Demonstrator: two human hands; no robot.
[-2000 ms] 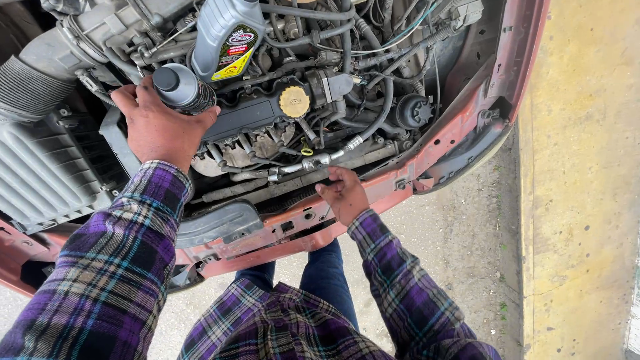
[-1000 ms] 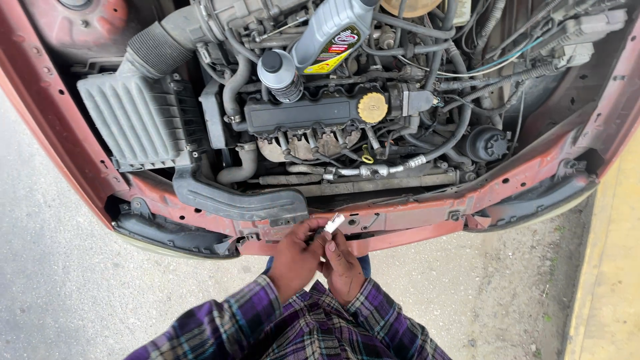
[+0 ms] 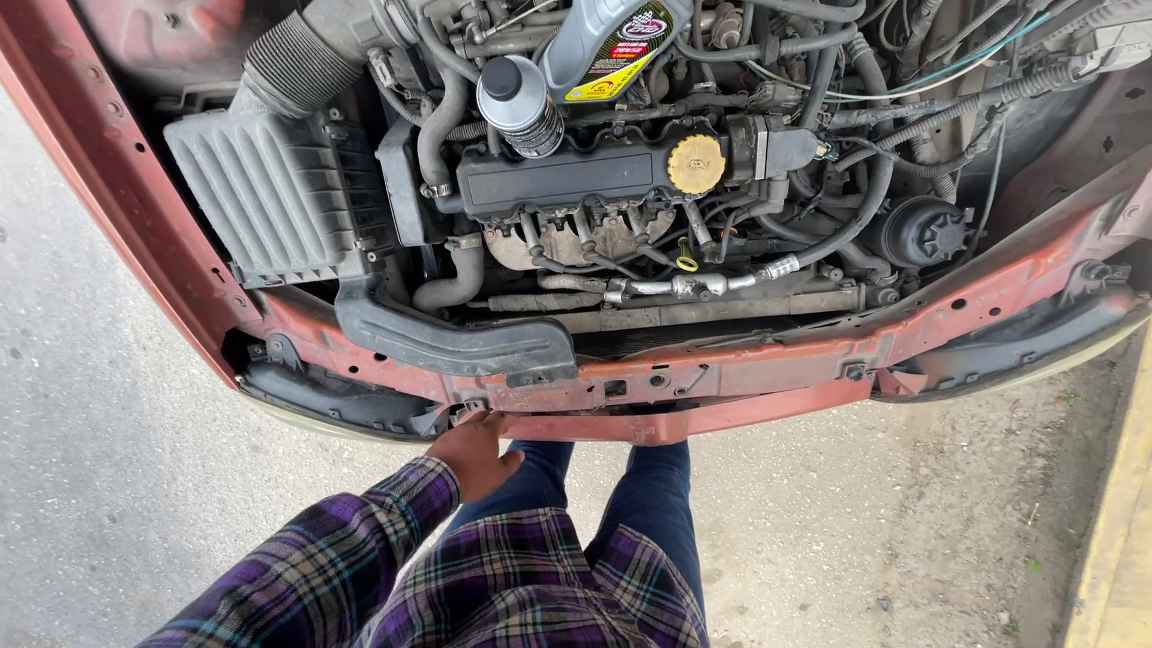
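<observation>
My left hand (image 3: 474,455) rests at the front edge of the car's red radiator support (image 3: 585,389), near the headlight, its fingertips partly hidden against the metal. Nothing shows in its grasp. My right hand is out of sight. A small dark bottle with a black cap (image 3: 522,106) stands on the engine's valve cover (image 3: 562,180). Behind it, a grey motor oil bottle (image 3: 615,45) lies tilted over the engine. The yellow oil filler cap (image 3: 696,164) sits on the cover's right end. Below it is the yellow dipstick loop (image 3: 687,256).
The ribbed air filter housing (image 3: 261,193) fills the left of the engine bay, with a black air duct (image 3: 450,340) running along the front. Hoses and cables cross the right side, near a round black reservoir (image 3: 920,231). A yellow curb (image 3: 1111,531) edges the ground at right.
Two seconds ago my left hand was at the small bottle. One second ago both hands were together around a small white thing at the front edge; now they are apart, and the right is out of view.
</observation>
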